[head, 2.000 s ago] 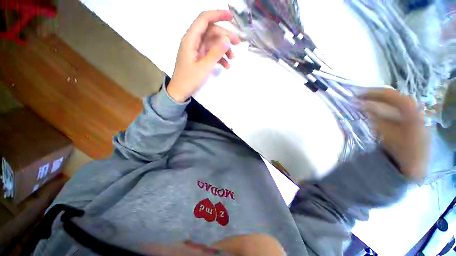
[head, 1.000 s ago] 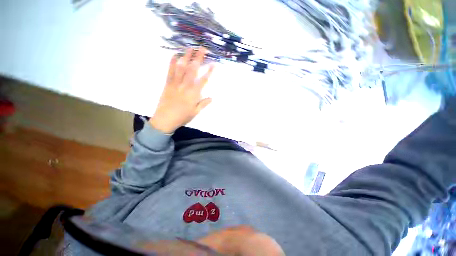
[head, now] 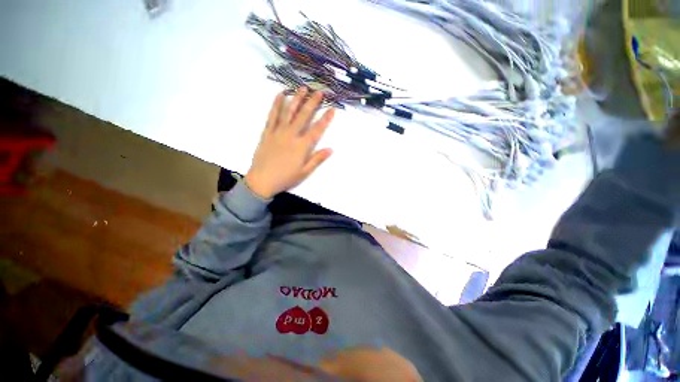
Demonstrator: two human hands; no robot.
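Grey multi-core cables lie in a bundle on the white table. Their fine coloured core wires fan out to the left, with short black sleeves where the wires begin. My left hand is palm down with its fingers apart. Its fingertips are at the near edge of the core wires, and it holds nothing that I can see. My right arm reaches to the upper right. My right hand is only a small blurred patch at the right edge, so its grip is hidden.
More grey cables curve along the far side of the table. A yellow bag or tub stands at the upper right. A red stool is on the brown floor at left. A blurred skin-coloured shape crosses the bottom edge.
My right hand has moved off the cables to the far right edge. My left hand has lowered from beside the wires, its curled fingers now spread flat. The view has turned and shifted.
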